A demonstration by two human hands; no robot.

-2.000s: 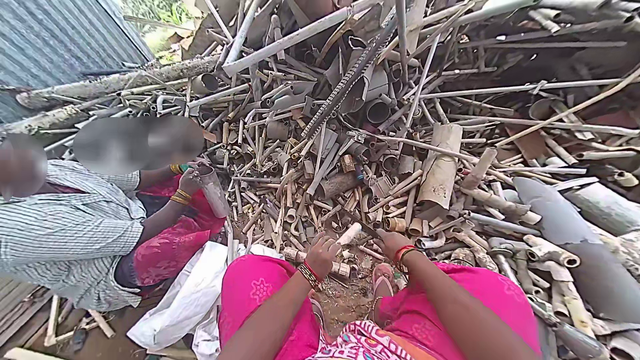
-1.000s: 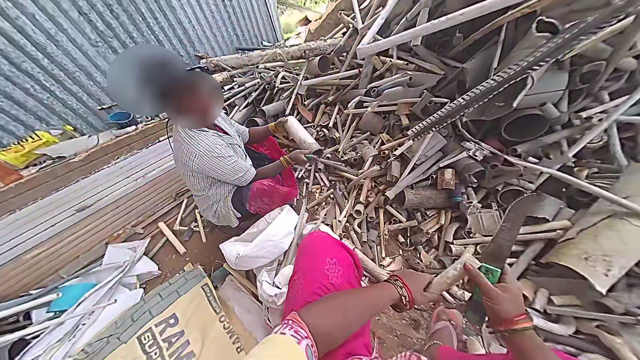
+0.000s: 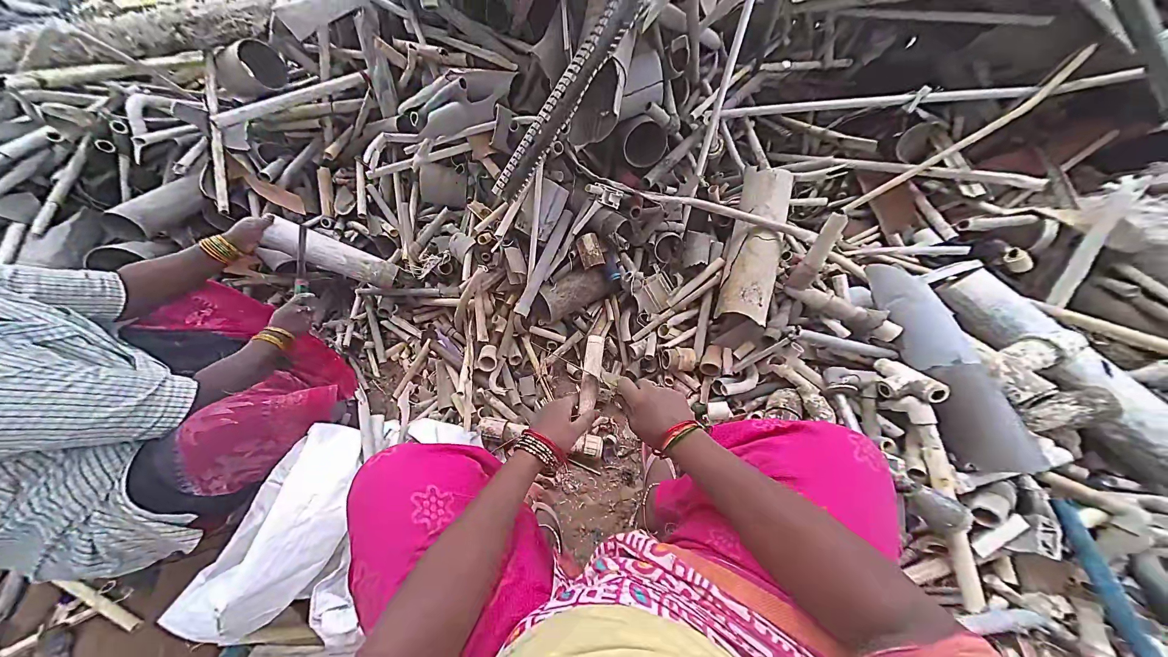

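Note:
Low in front of me, between my knees, my left hand [image 3: 561, 426] grips the lower end of a short pale pipe piece [image 3: 592, 360] that points away from me. Just right of it, my right hand [image 3: 650, 411] is closed with its fingertips toward the pipe; a thin blade seems to reach from it to the pipe, but its handle is hidden. Under and beyond both hands spreads a heap of cut plastic pipe pieces [image 3: 484, 315].
A co-worker in a checked shirt [image 3: 82, 356] sits at left, holding a wide pale pipe [image 3: 328, 253] and a knife. A white sack [image 3: 283, 538] lies beside my left knee. A wide pipe [image 3: 756, 246] and a grey curved sheet [image 3: 958, 365] lie ahead and right.
The view has swung left and back. One second ago a broad blade with a green handle showed in my right hand beside the pipe; now that handle is hidden. My left hand still holds a pale pipe.

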